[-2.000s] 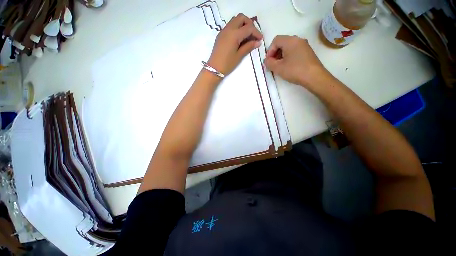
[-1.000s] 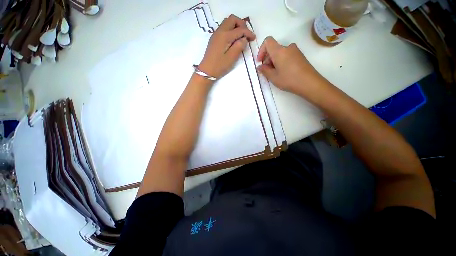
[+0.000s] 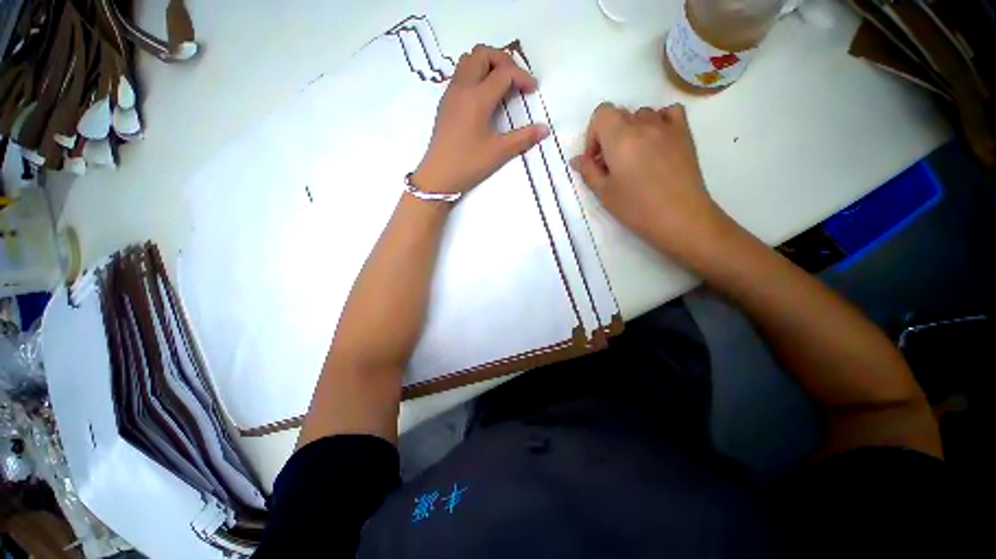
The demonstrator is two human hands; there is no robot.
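Several overlapped bag panels (image 3: 317, 251) lie white face up before me, with thin brown edges and a notched far corner. Narrow parallel margins (image 3: 559, 218) run down their right side. My left hand (image 3: 481, 115) rests on the upper right part of the panels, thumb and fingers apart, pressing near the margins. My right hand (image 3: 644, 164) is just right of the panel edge, fingers curled and thumb near the forefinger. Whether a thin cord is between its fingertips cannot be told.
A glue bottle (image 3: 715, 44) stands at the back right. A stack of panels (image 3: 164, 382) is at left, brown strips (image 3: 82, 66) at back left. Brown cut pieces (image 3: 928, 66) lie at far right. A blue bin (image 3: 885, 213) is below the table edge.
My right hand has moved slightly right and down, away from the panel edge. My left thumb has spread away from its fingers. The view has shifted a little.
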